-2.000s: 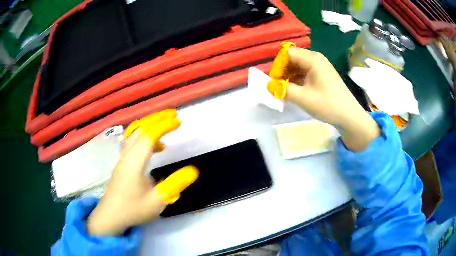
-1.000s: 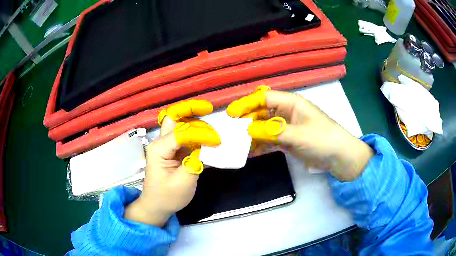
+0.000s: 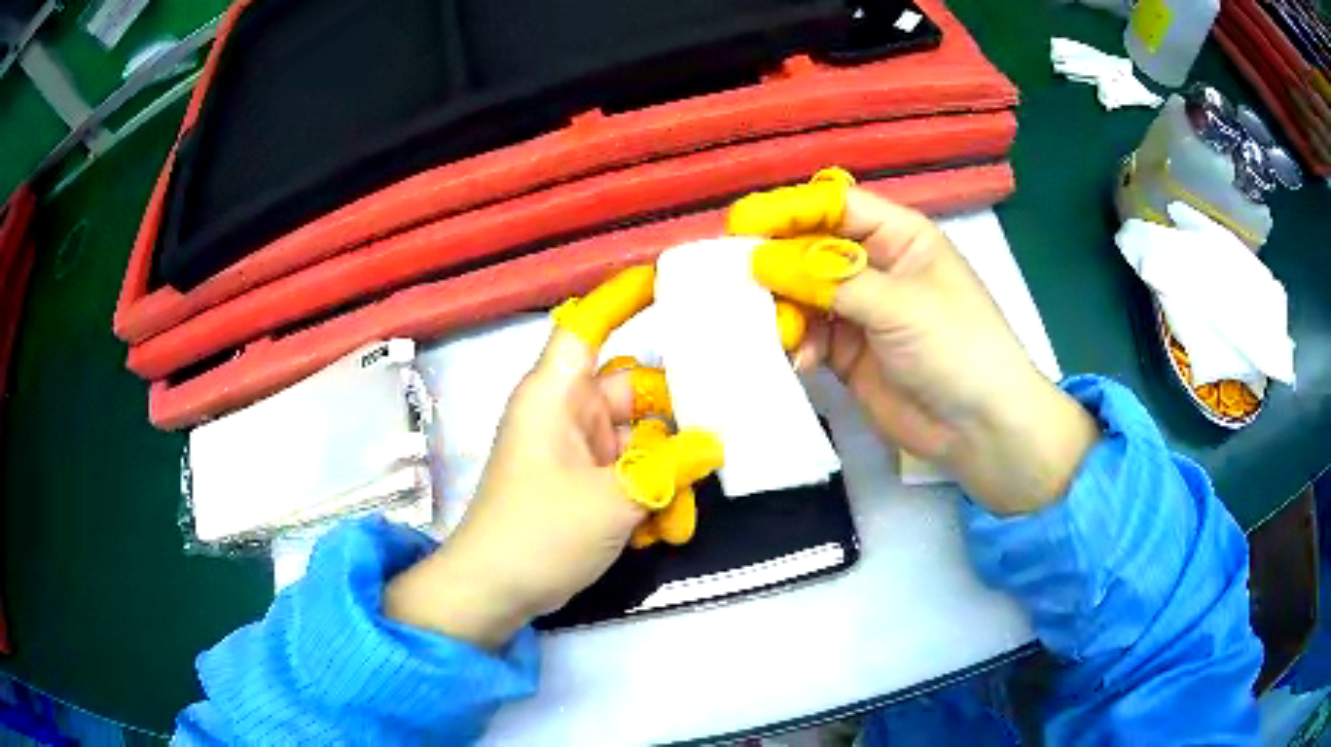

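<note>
A white wipe (image 3: 742,365), opened into a strip, is held above a glossy black smartphone or screen assembly (image 3: 715,562). My right hand (image 3: 920,314) grips the wipe's upper end with yellow finger cots. My left hand (image 3: 562,467), also with finger cots, holds the wipe's left side; its lower fingers touch the strip near the bottom. The black slab lies on the white mat (image 3: 934,584), partly hidden by my left hand and the wipe.
Stacked red foam trays (image 3: 584,190) with a black tray (image 3: 350,132) on top lie behind. A bagged white stack (image 3: 307,460) is at left. At right are dispenser bottles (image 3: 1190,168), a bowl of orange pieces (image 3: 1219,394) under white wipes (image 3: 1212,292), and a taller bottle (image 3: 1168,37).
The small folded wipe is now a longer strip. My right hand has moved up with its upper end, and my left hand's fingers have spread along its side.
</note>
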